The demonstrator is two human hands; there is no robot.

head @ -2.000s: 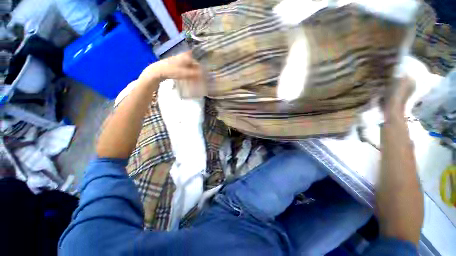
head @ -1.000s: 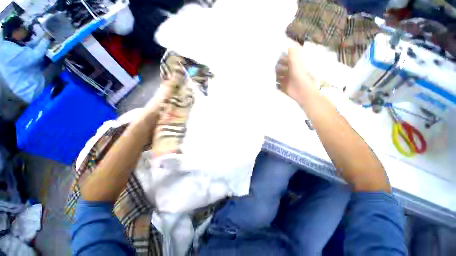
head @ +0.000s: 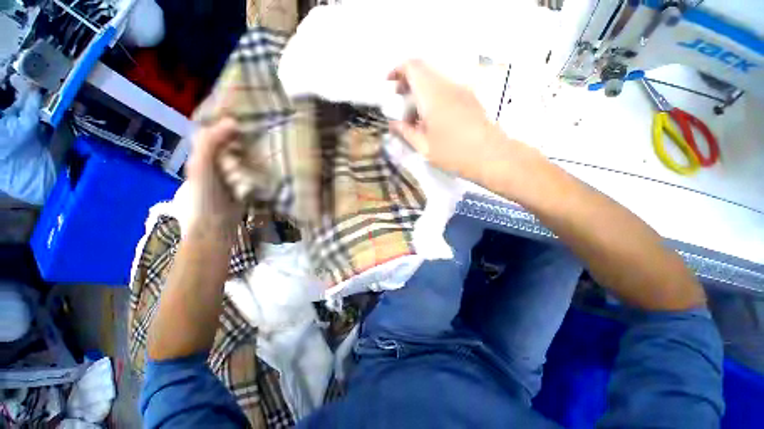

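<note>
A tan checked shell fabric (head: 369,201) with white padded lining (head: 335,54) lies bunched across the table's front edge and my lap. My left hand (head: 214,159), blurred, grips the checked fabric at the left. My right hand (head: 440,117) has its thumb and fingers on the edge of the piece, where white lining meets check; the fingertips pinch that edge. More checked and white fabric hangs down at the left over my lap.
The white sewing machine (head: 704,46) stands at the upper right. Scissors (head: 685,138) with yellow and red handles lie on the white tabletop (head: 586,180). A blue crate (head: 100,218) stands at the left. White pieces (head: 90,394) lie at the lower left.
The white lining that was spread upright between my hands is lowered, and checked fabric now faces up. My right hand has moved left and slightly up. The view has shifted, showing more of the machine.
</note>
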